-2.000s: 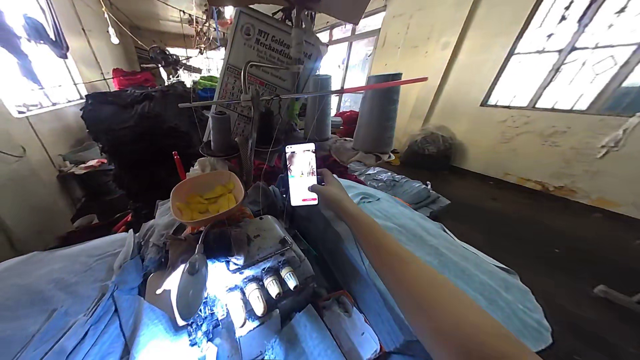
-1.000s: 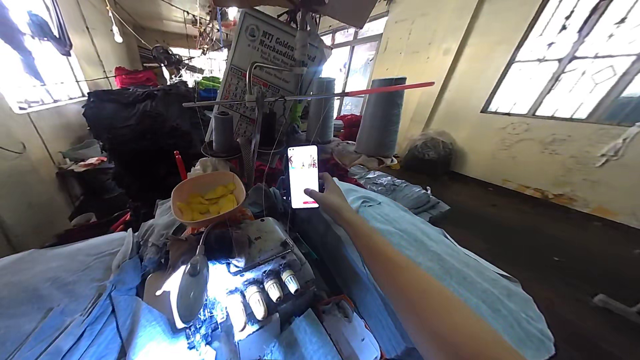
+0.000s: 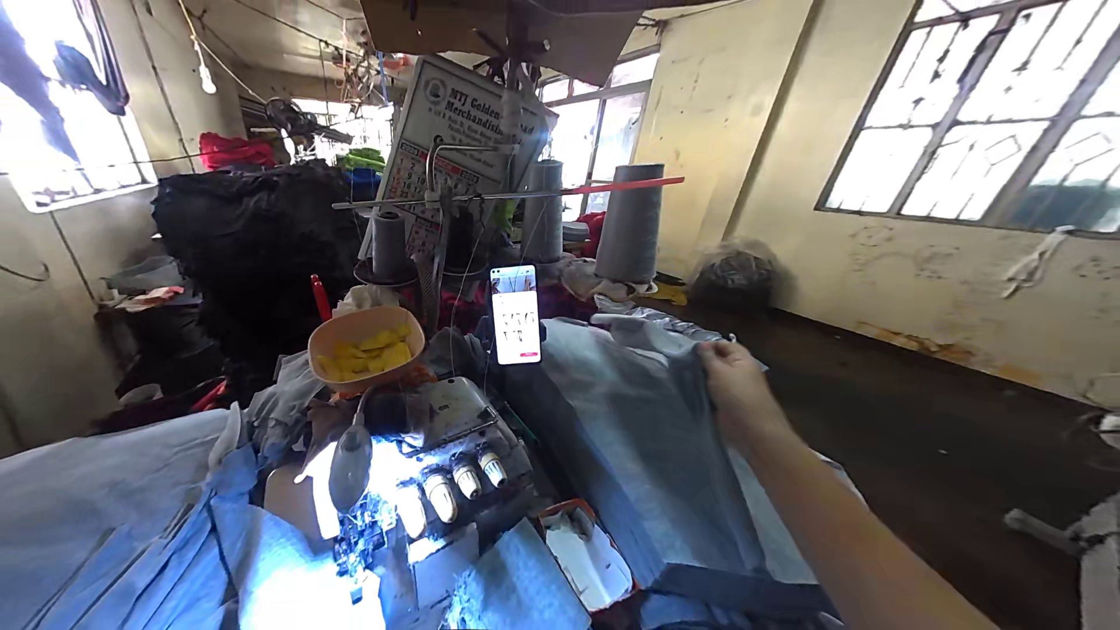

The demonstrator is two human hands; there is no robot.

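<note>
My right hand [image 3: 735, 381] pinches the far edge of a pale blue-grey fabric piece [image 3: 630, 437] on the pile to the right and lifts that edge. My left hand is out of view. A phone [image 3: 516, 317] with a lit screen stands upright behind the overlock sewing machine [image 3: 464, 411], left of my hand. The machine's several tension dials [image 3: 467, 477] face me. A lamp [image 3: 350, 466] shines on its needle area. More light blue fabric [image 3: 114, 490] lies at the left.
An orange bowl [image 3: 411, 354] with yellow pieces sits behind the machine. Large grey thread cones [image 3: 630, 223] stand beneath a thread bar [image 3: 525, 192]. A small open tray [image 3: 591, 556] lies right of the machine. Black material [image 3: 254, 262] is piled at the back left.
My right hand has left the phone's screen, moved right and taken hold of the fabric edge. The phone's display has changed.
</note>
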